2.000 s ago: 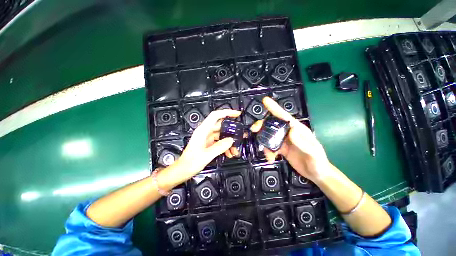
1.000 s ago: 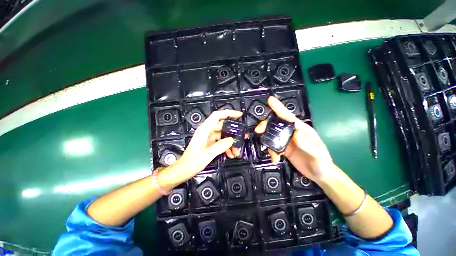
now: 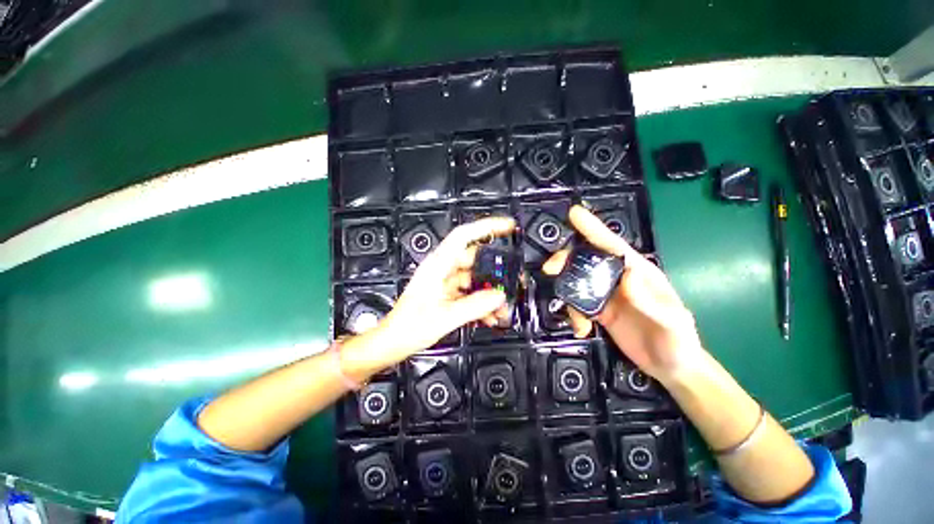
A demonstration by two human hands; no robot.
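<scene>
My left hand (image 3: 435, 297) holds a watch unit (image 3: 496, 274) between thumb and fingers; its dark screen shows small coloured icons. My right hand (image 3: 645, 307) holds a second watch unit (image 3: 589, 280), tilted, its glossy face reflecting light or lit with white marks. Both units are above the middle of the black component tray (image 3: 389, 107). Watch units lie sensor side up in many of its pockets, such as one watch back (image 3: 570, 380). The top row of pockets and two pockets at the left of the second row hold nothing. My hands hide some middle pockets.
Two set-aside watch units (image 3: 681, 160) lie on the green bench (image 3: 717, 256) right of the tray. A thin black pen-like tool (image 3: 781, 261) with a yellow band lies beside them. Stacked trays of watches (image 3: 855, 256) stand at the far right. A white strip (image 3: 236, 176) runs behind.
The screen in my left hand has changed from white text to coloured icons. The whole scene sits slightly further right in view. Both hands still hold their units.
</scene>
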